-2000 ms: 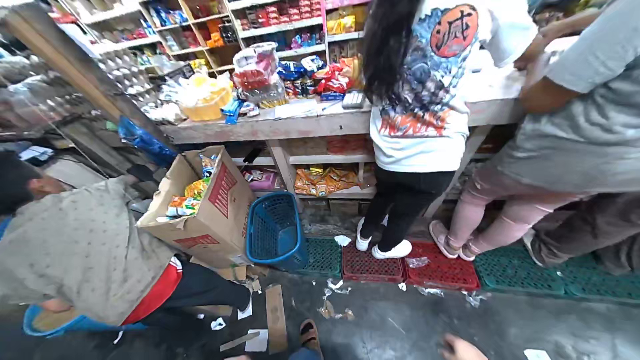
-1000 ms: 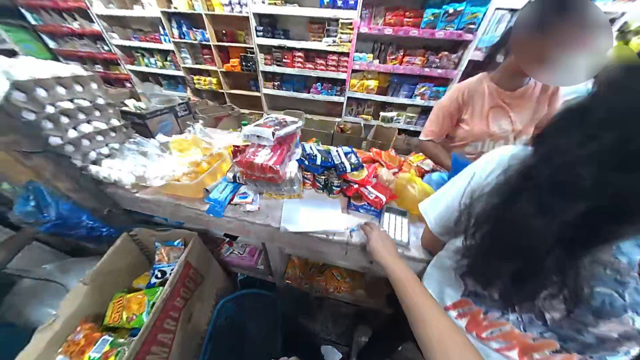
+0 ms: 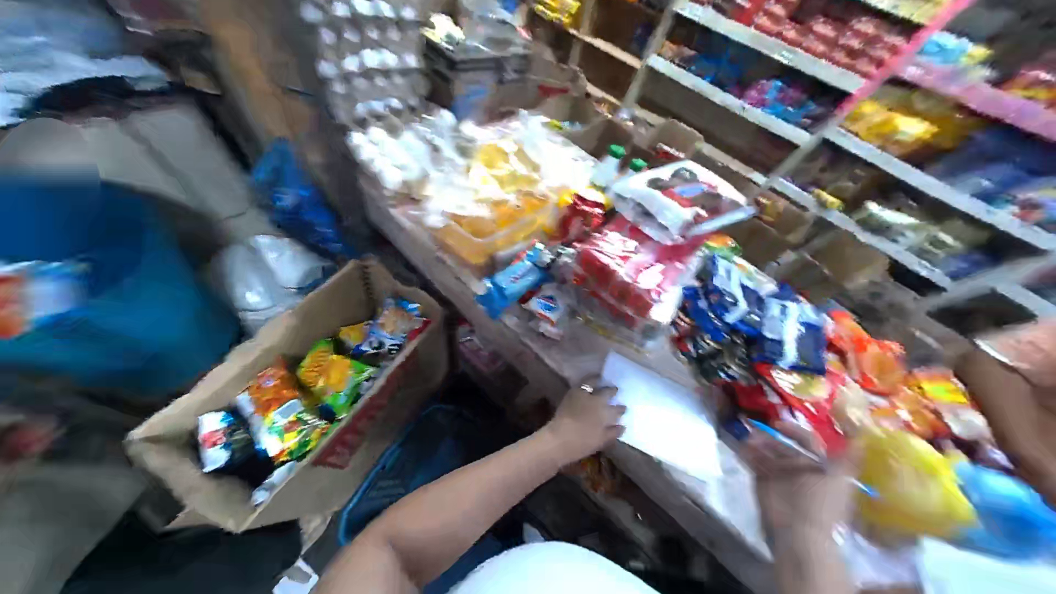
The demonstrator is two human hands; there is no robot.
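Observation:
A sheet of white paper lies at the near edge of the counter. My left hand, a ring on one finger, has its curled fingers on the paper's left edge. To the right of the paper is my right hand, blurred, closed around a slim blue pen. Beyond the hands lie blue snack packets, red packets and a wrapped stack of red packs. A yellow plastic bag is just right of my right hand.
An open cardboard box of snack packets stands left of the counter, beside a blue basket. Egg trays and stocked shelves are behind. A person in blue is at left; another person's arm is at right.
The view has swung from the floor to the counter and tilted. My right hand with the pen now shows beside the paper. The person in the white printed shirt is out of view.

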